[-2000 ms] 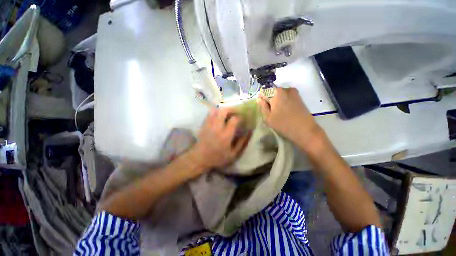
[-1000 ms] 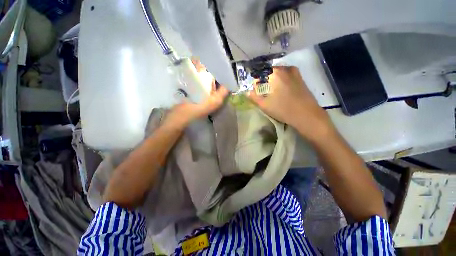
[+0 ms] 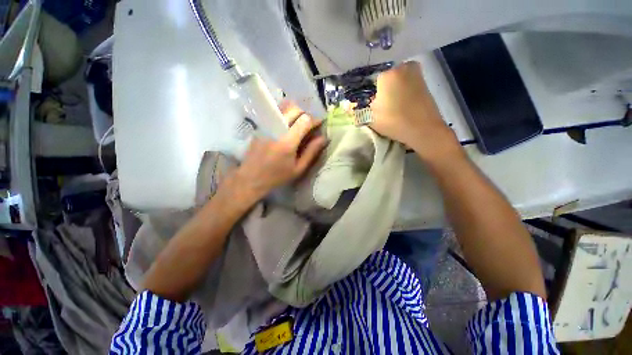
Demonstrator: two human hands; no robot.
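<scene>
A taupe garment piece (image 3: 277,239) with a pale green side hangs from the white table edge over the lap. Its narrow upper end lies at the presser foot (image 3: 335,93) of the sewing machine (image 3: 485,17). My left hand (image 3: 281,152) is on the cloth left of the needle, fingers bent beside the lamp head; its fingertips are slightly blurred, so its hold is unclear. My right hand (image 3: 402,104) is just right of the presser foot, fingers bent down at the cloth's edge beside a small ribbed knob (image 3: 363,116); its fingertips are partly hidden.
A white lamp head (image 3: 260,100) on a silvery gooseneck stands left of the needle. A black smartphone (image 3: 489,93) lies right of my right hand. A pale-topped stool (image 3: 594,288) is at the lower right. Grey-taupe cloth heaps (image 3: 80,284) and containers are at the left.
My left hand has drawn back slightly from the needle and its fingers are more bent. My right hand has moved slightly up in view. The cloth's pale green side has shifted and folded over differently.
</scene>
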